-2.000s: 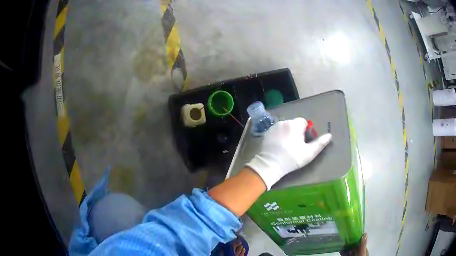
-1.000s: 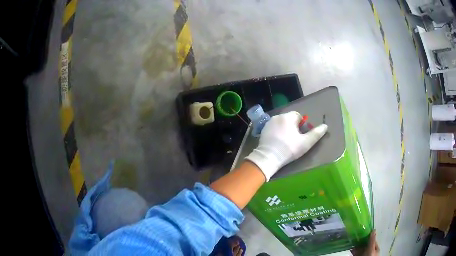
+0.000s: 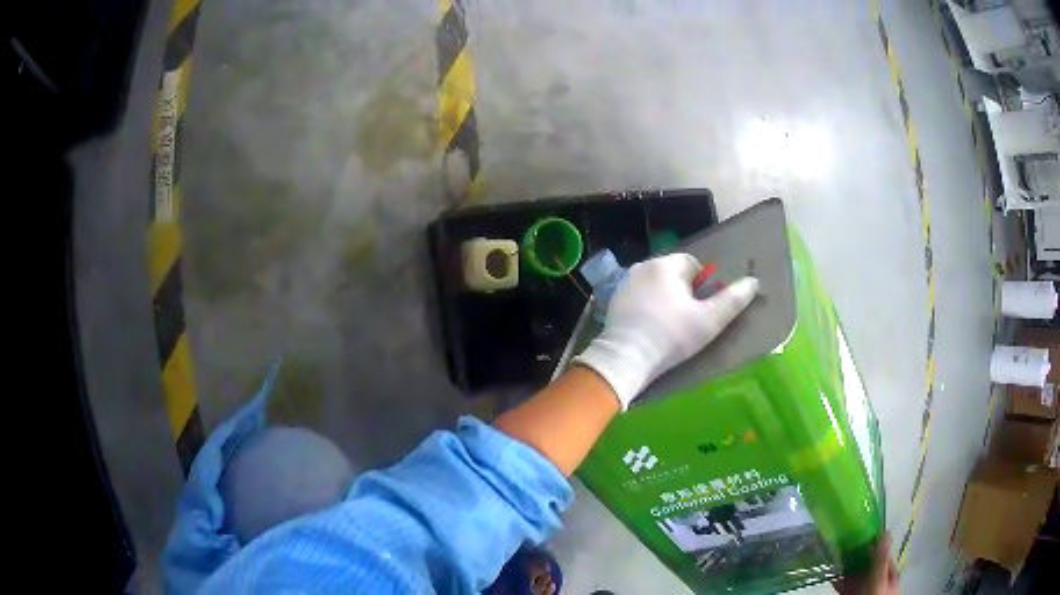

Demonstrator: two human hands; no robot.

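A large green conformal coating can [image 3: 756, 465] with a grey top is tilted towards a black divided tray [image 3: 465, 345] on the floor. My left hand [image 3: 663, 316], in a white glove, grips its red handle [image 3: 704, 276]. My right hand [image 3: 883, 572], bare and cut off by the frame, holds the can's lower right corner. The clear bluish spout [image 3: 602, 270] points over the tray. A cream bottle [image 3: 489, 265] and an open green pot [image 3: 553, 246] with a thin stick stand in the tray. A teal pot [image 3: 664, 241] is partly hidden behind the can. No flowing liquid is visible.
Yellow-black tape [image 3: 456, 81] runs along the grey floor above the tray and at both sides. A cardboard box [image 3: 1009, 502] and white rolls [image 3: 1023, 366] are at the right edge. My blue-clad knee [image 3: 285, 482] is at lower left.
The can has tilted further, showing more of its green front and less of its top. The tray appears slightly further right and lower in the view. Both hands keep their hold.
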